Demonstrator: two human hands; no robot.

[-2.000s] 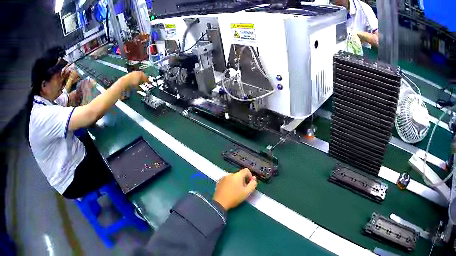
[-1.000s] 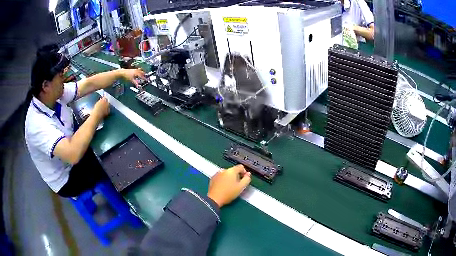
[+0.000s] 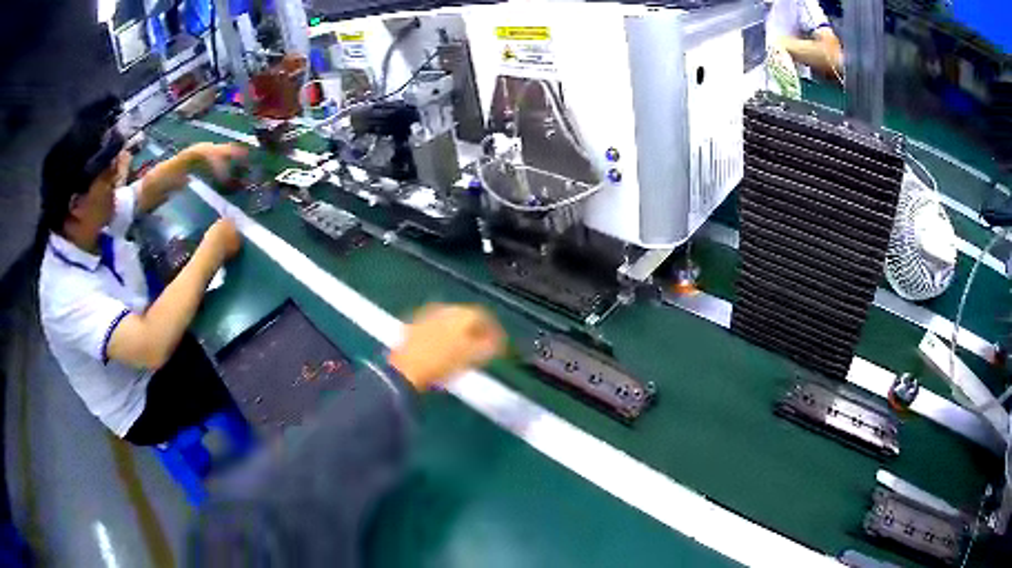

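Observation:
My left hand [image 3: 446,346] is blurred, over the white conveyor rail, with its grey sleeve coming from the bottom. Its fingers look curled; whether they hold anything cannot be told. My right hand is not in view. A dark four-nest fixture plate [image 3: 590,377] lies on the green belt, just right of my left hand and apart from it. Another fixture plate [image 3: 840,415] lies farther right, and one more [image 3: 917,521] is at the lower right.
A white machine [image 3: 673,122] stands behind the belt, beside a tall fixture stack [image 3: 819,239] and a white fan [image 3: 923,242]. A black tray [image 3: 283,361] with small bits lies at the left bench edge. A seated person [image 3: 111,288] works at the left; another person's arm [image 3: 816,50] shows behind the machine.
My left hand has moved left and up, away from the nearest fixture plate. The fixture plates appear farther right in the view. The seated person's reaching hand has drawn back left.

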